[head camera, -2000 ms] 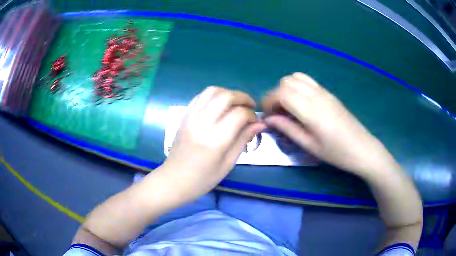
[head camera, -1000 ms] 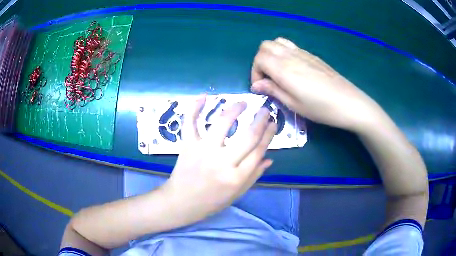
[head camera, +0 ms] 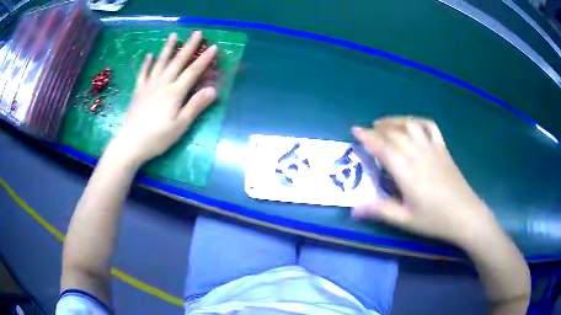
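Note:
The flat silver three-hole metal panel (head camera: 264, 169) lies on the dark-green bench in front of me, near its close edge. Two of its round cutouts with dark spoke shapes show; its right end is hidden by my right hand. My right hand (head camera: 415, 175) is over that end, thumb at the near edge and fingers at the far edge, somewhat blurred. My left hand (head camera: 163, 98) is spread, palm down, over the pile of red rings (head camera: 209, 60) on the green mat (head camera: 190, 163). It covers most of the pile, and no ring shows between its fingers clearly.
A small clump of red parts (head camera: 100, 81) lies on the mat left of my left hand. A tall stack of clear plastic trays (head camera: 46, 67) stands at the mat's left end. A pale item (head camera: 109, 4) lies beyond the stack. Blue lines edge the bench; metal rails run at the far right.
My left hand has moved from the panel left to the ring pile, fingers spread. My right hand has come down from beyond the panel to its right end.

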